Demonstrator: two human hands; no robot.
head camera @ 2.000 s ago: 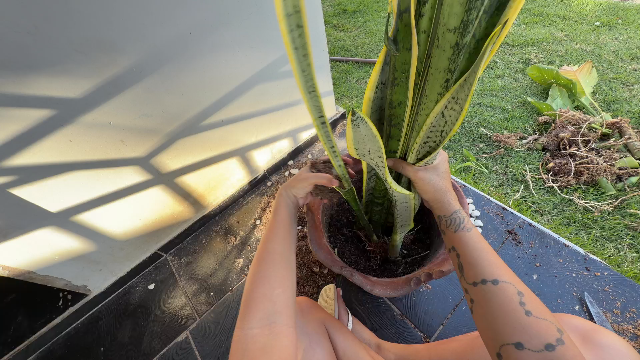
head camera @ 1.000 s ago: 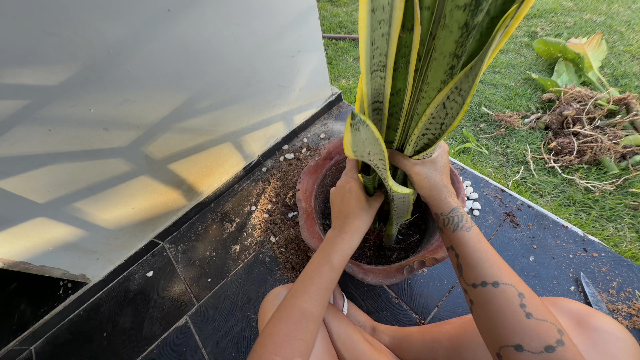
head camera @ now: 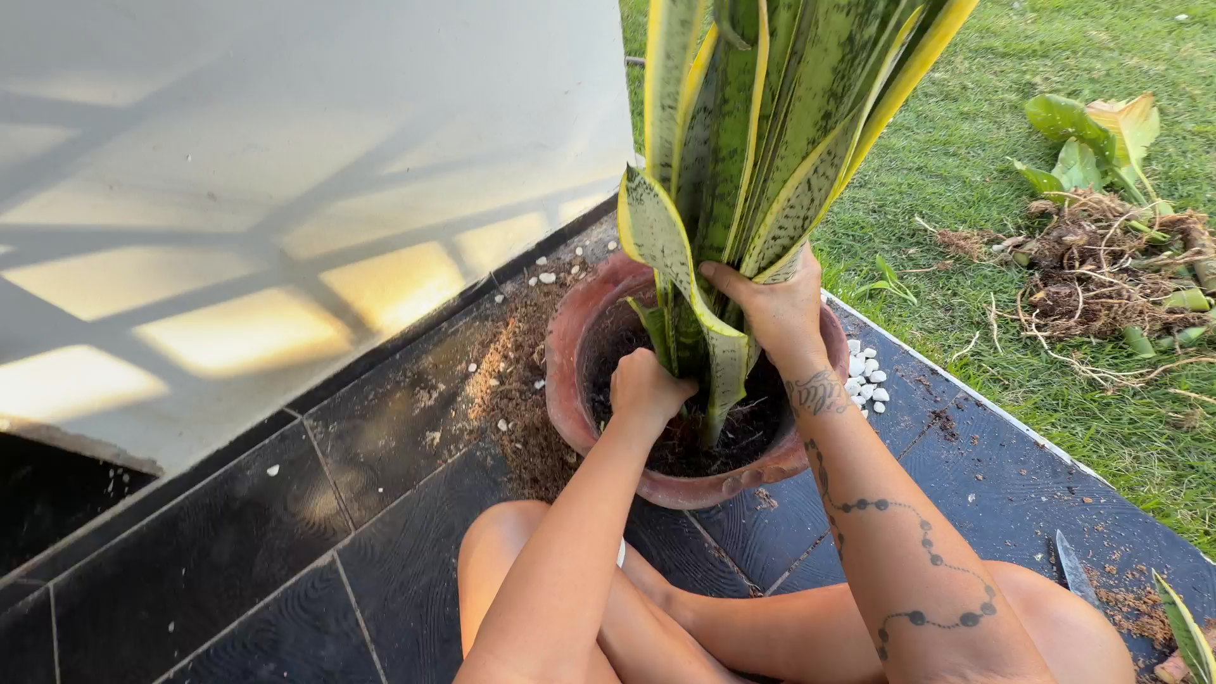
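Note:
A snake plant (head camera: 741, 142) with yellow-edged leaves stands upright in a round terracotta pot (head camera: 570, 351) partly filled with dark soil (head camera: 750, 437). Low in the pot, my left hand (head camera: 648, 388) is closed around the base of the leaves, its fingertips partly hidden. Higher up, my right hand (head camera: 784, 304) grips the leaf bunch from the right, thumb in front and the other fingers hidden behind the leaves. A curled leaf (head camera: 665, 237) hangs in front between the two hands.
Spilled soil (head camera: 527, 418) lies left of the pot on dark tiles, beside a white wall (head camera: 313, 142). White pebbles (head camera: 864, 375) sit to the right. A knife blade (head camera: 1075, 570) and a cut leaf (head camera: 1183, 617) are at lower right. An uprooted root clump (head camera: 1102, 266) rests on grass.
My left hand has moved from the outer left leaf, first onto the bunch, then down to its base. The outer left leaf no longer leans out to the left. My right hand keeps its hold.

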